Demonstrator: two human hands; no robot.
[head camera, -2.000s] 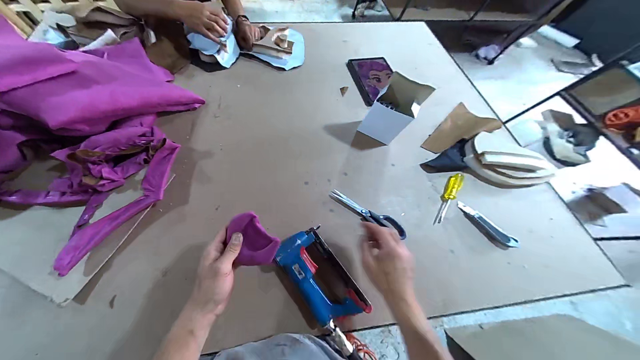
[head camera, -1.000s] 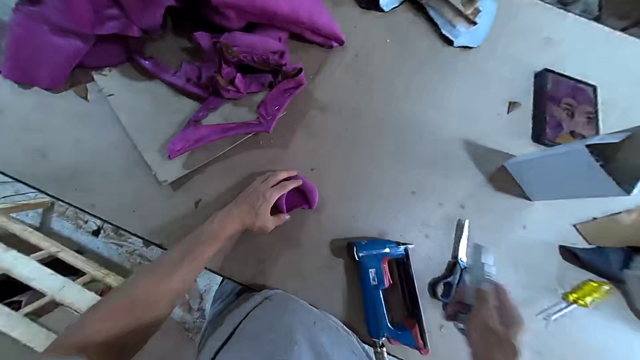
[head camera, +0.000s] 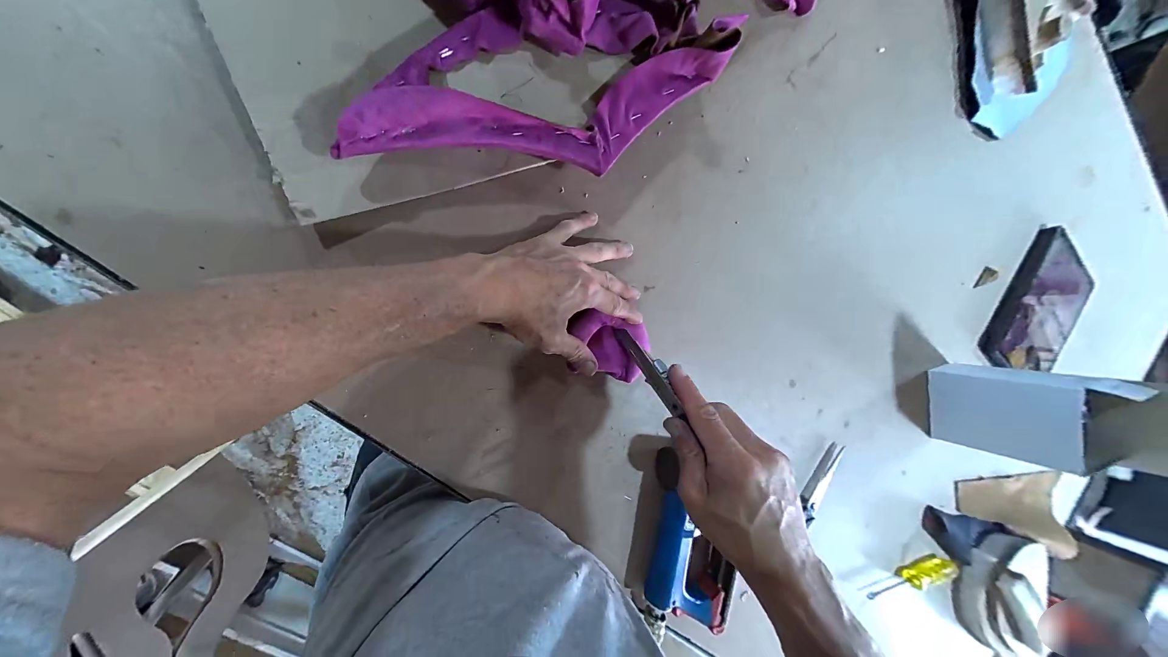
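Note:
A small magenta fabric-covered piece (head camera: 613, 347) lies on the table, pressed down by my left hand (head camera: 557, 287), whose thumb and fingers rest around its edge. My right hand (head camera: 739, 474) grips a utility knife (head camera: 659, 381), its tip touching the inside of the piece. Below my right hand sits a blue staple gun (head camera: 671, 552), partly hidden by that hand and wrist. Scissors (head camera: 823, 474) show just right of the same hand, their handles covered. A magenta fabric cover with staples along its edges (head camera: 474, 123) lies at the top.
A cardboard sheet (head camera: 274, 155) lies under the large fabric. On the right are an open grey box (head camera: 1004, 415), a dark-framed picture box (head camera: 1037, 301), a yellow-handled screwdriver (head camera: 926, 572) and padded scraps (head camera: 999, 584). The table edge (head camera: 392, 452) runs beside my lap.
My right hand has brought the utility knife to the magenta piece; two seconds ago the knife lay on the table at the right. My left hand now presses the piece down. The view has shifted.

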